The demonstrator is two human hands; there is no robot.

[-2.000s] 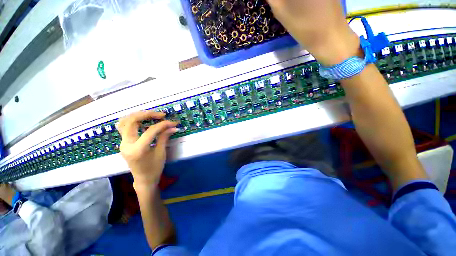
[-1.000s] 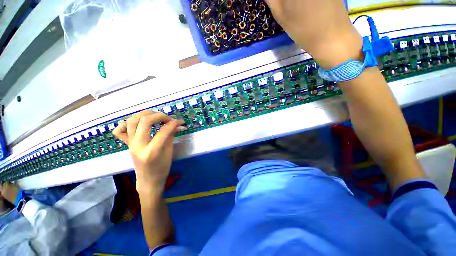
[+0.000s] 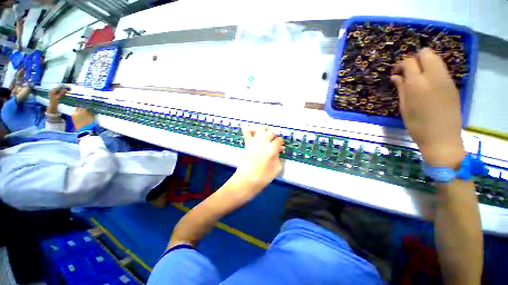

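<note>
A blue component bin (image 3: 333, 83) full of brown-copper coils (image 3: 367, 61) stands at the upper right. My right hand (image 3: 429, 100) is over the bin with its fingertips at the coils; whether it grips one cannot be told. A blue strap is on its wrist. A long row of green circuit boards (image 3: 345, 156) with small white blocks runs across the bench. My left hand (image 3: 263, 153) rests on the boards near the middle, fingers bent, and hides part of them. Whether it holds anything cannot be told.
A clear plastic bag (image 3: 273, 64) lies left of the bin. A second blue bin (image 3: 102, 68) with pale parts stands far left. A neighbouring worker in a pale coat (image 3: 72, 167) sits left, hands at the boards. Blue crates (image 3: 89, 261) are on the floor, lower left.
The view has swung left, showing the neighbouring worker and second bin. My right hand, earlier cut off by the top edge, now shows over the bin. My left hand is still at the boards.
</note>
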